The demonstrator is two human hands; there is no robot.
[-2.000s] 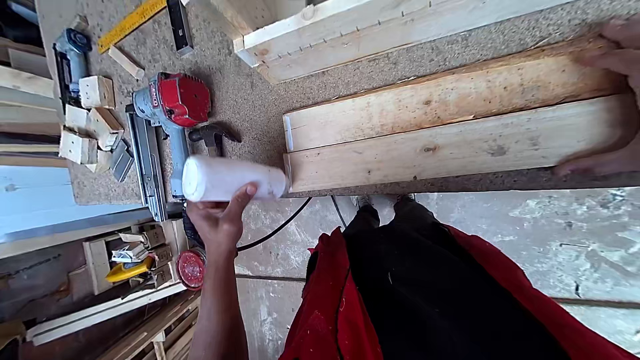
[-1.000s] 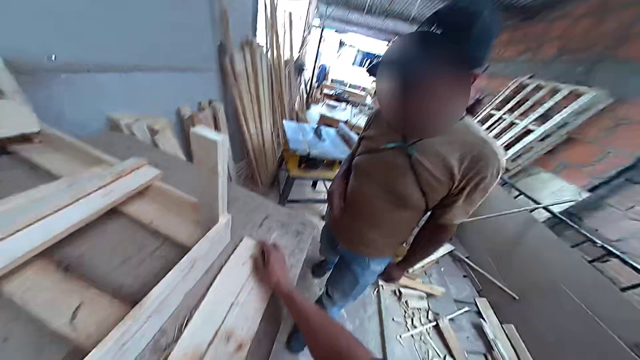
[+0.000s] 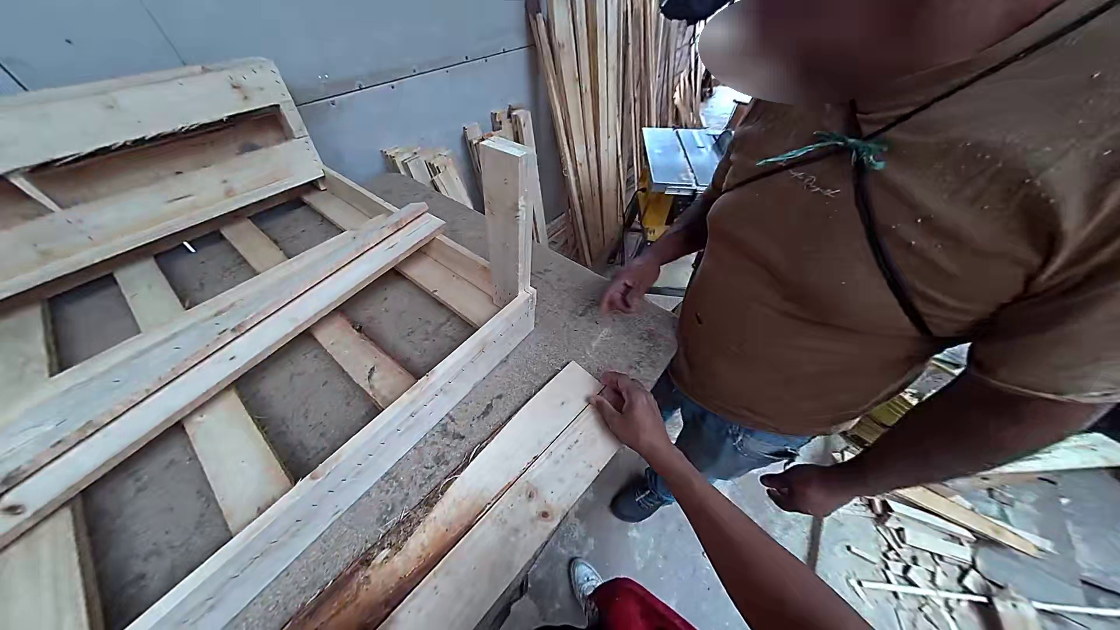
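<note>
My right hand [image 3: 632,411] reaches in from the lower right. Its curled fingertips touch the far end of two wooden boards lying side by side, at the seam between them; a firm grip cannot be made out. The inner board [image 3: 525,426] has a rough, bark-brown edge lower down. Beside it, the outer board [image 3: 560,490] is paler, with knots. Both lie along the workbench [image 3: 604,328] near its edge, their near ends cut off by the frame. My left hand is not in view.
A slatted wooden frame [image 3: 385,446] with an upright post [image 3: 507,219] stands left of the boards. A co-worker [image 3: 840,262] stands close at the right, hands low. Behind are a table saw [image 3: 682,157] and leaning planks [image 3: 604,114]. Wood scraps [image 3: 936,542] litter the floor.
The view has swung far round to the co-worker's side. My left hand, which held a white bottle two seconds ago, is out of sight. My right hand is still at the boards' end.
</note>
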